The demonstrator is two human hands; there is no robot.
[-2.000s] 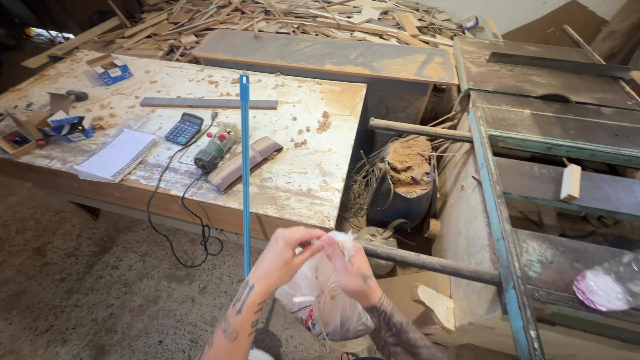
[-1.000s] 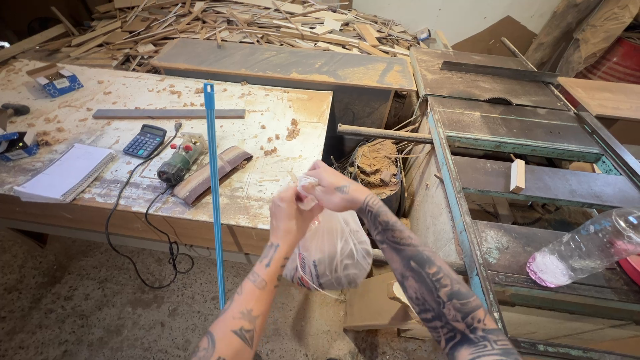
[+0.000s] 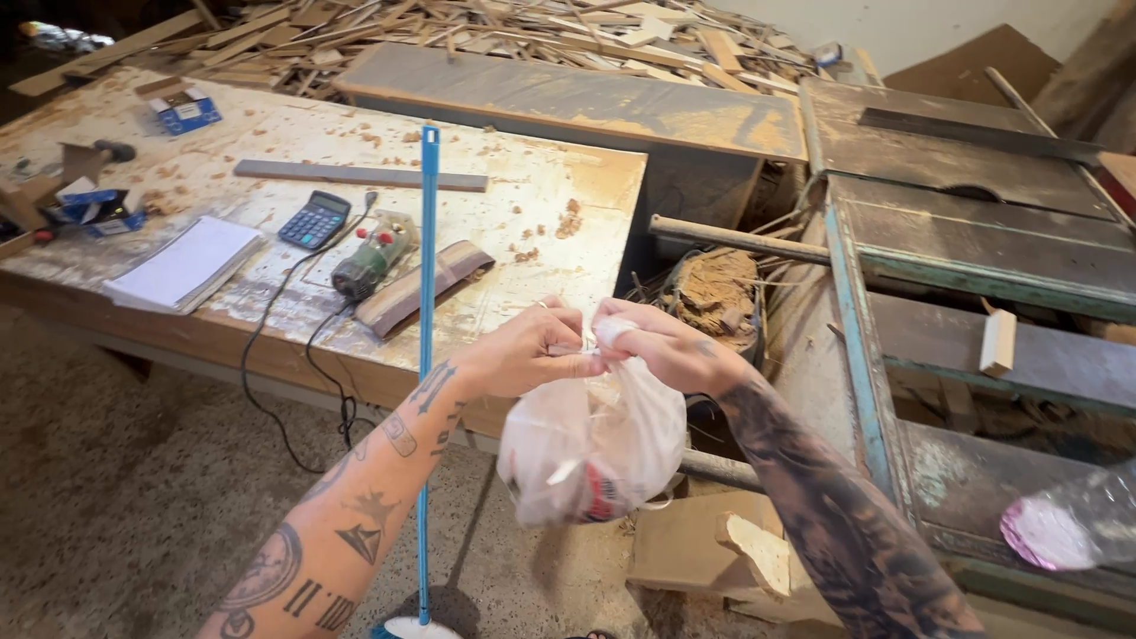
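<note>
A filled, translucent white plastic bag [image 3: 590, 444] hangs from both hands in front of the workbench edge. My left hand [image 3: 537, 348] pinches the gathered neck of the bag from the left. My right hand [image 3: 661, 344] grips the bunched plastic at the top, close against the left one. Pale contents and a red printed patch show through the bag's side. Just left of the bag, a broom with a blue handle [image 3: 427, 293] stands upright, leaning slightly at the bench, its white head on the floor.
The workbench [image 3: 568, 284] bears a calculator [image 3: 315, 220], a paper stack [image 3: 186, 264], a green corded power tool [image 3: 373, 257] and a curved wooden piece [image 3: 422, 288]. At right stands a table saw [image 3: 967, 213] with a plastic bottle [image 3: 1065, 524]. A wooden rod [image 3: 737, 240] juts leftward from it.
Both hands have stayed together at the bag's neck, their fingers shifting around the plastic. The bag, largely hidden behind the hands two seconds ago, now hangs in fuller view.
</note>
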